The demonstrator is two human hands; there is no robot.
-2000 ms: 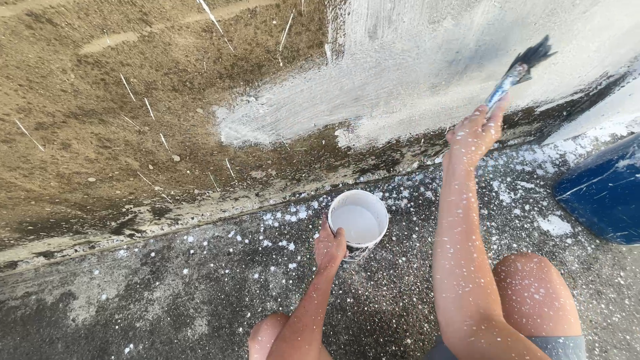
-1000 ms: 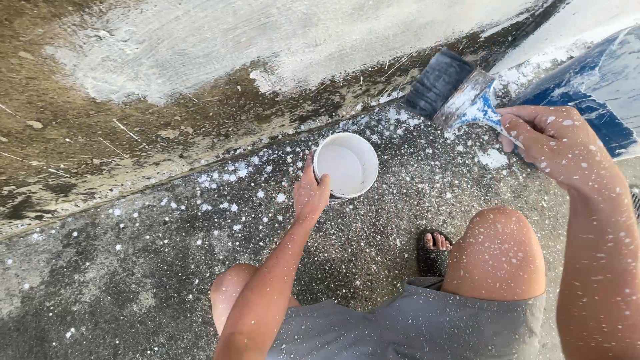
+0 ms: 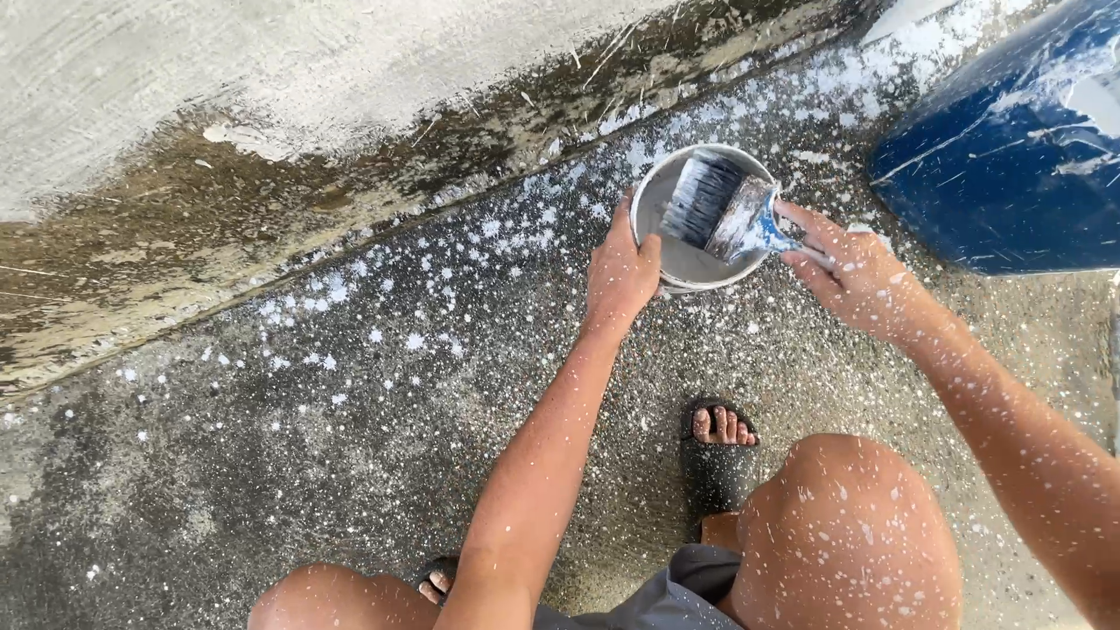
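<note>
My left hand (image 3: 623, 273) grips the rim and side of a round white plastic bucket (image 3: 647, 206), thumb over the near edge. Whitish paint (image 3: 691, 262) lies inside it. A wide paintbrush (image 3: 707, 199) with dark, paint-streaked bristles is over the bucket's mouth, its paint-smeared ferrule near the right rim. Whether the bristles touch the paint I cannot tell. Its blue and white handle is held by my right hand (image 3: 853, 271), which is flecked with white paint.
A partly whitened wall (image 3: 350, 61) with a brown, stained lower strip runs along the upper left. A blue plastic drum (image 3: 989, 166) with white smears stands at right. Paint spatters cover the concrete floor (image 3: 350, 437). My sandalled foot (image 3: 722, 446) and knees are below.
My right hand has brought the brush from the wall, past the bucket's right side, to over its mouth. My left hand has kept hold of the bucket. The view has shifted to the right.
</note>
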